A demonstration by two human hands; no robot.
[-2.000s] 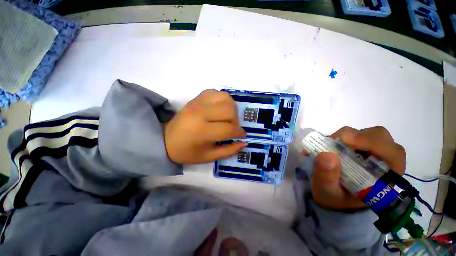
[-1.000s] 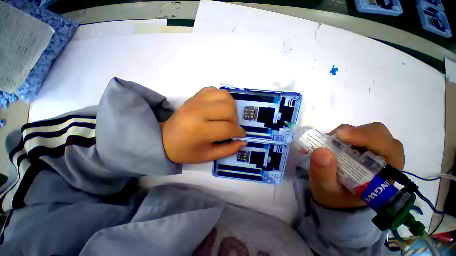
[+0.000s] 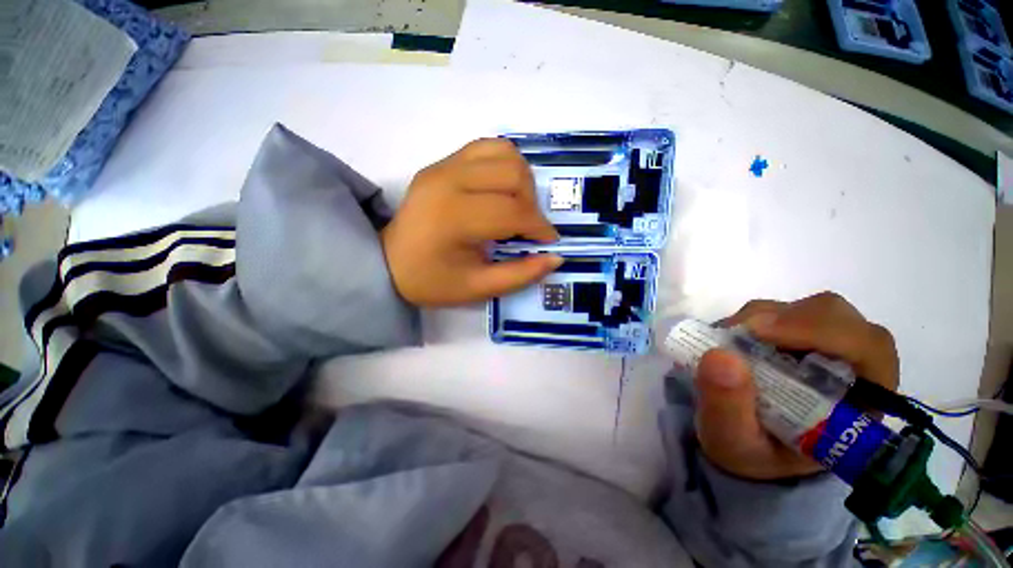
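Note:
Two light-blue plastic housings lie edge to edge on white paper, the upper one [image 3: 629, 191] larger in view than the lower one [image 3: 572, 331]. Each has black parts and a small silver square inside. My left hand [image 3: 469, 227] holds them at their left side, fingertips near the seam between them. My right hand [image 3: 794, 383] is shut on the glue syringe [image 3: 766, 383], which points up and left, below and right of the housings. Its needle tip is too faint to make out. A dark green adapter cap [image 3: 891, 477] sits on its rear.
A bag of pale-blue parts [image 3: 139, 83] with a paper label [image 3: 61, 83] lies upper left. More housings [image 3: 878, 24] sit on the dark green strip at the far right. A small blue piece [image 3: 759, 165] lies on the paper. Wires [image 3: 955, 411] run at the right.
My left hand and both housings have moved up in view, away from me. The syringe in my right hand sits slightly lower, with more distance between it and the housings.

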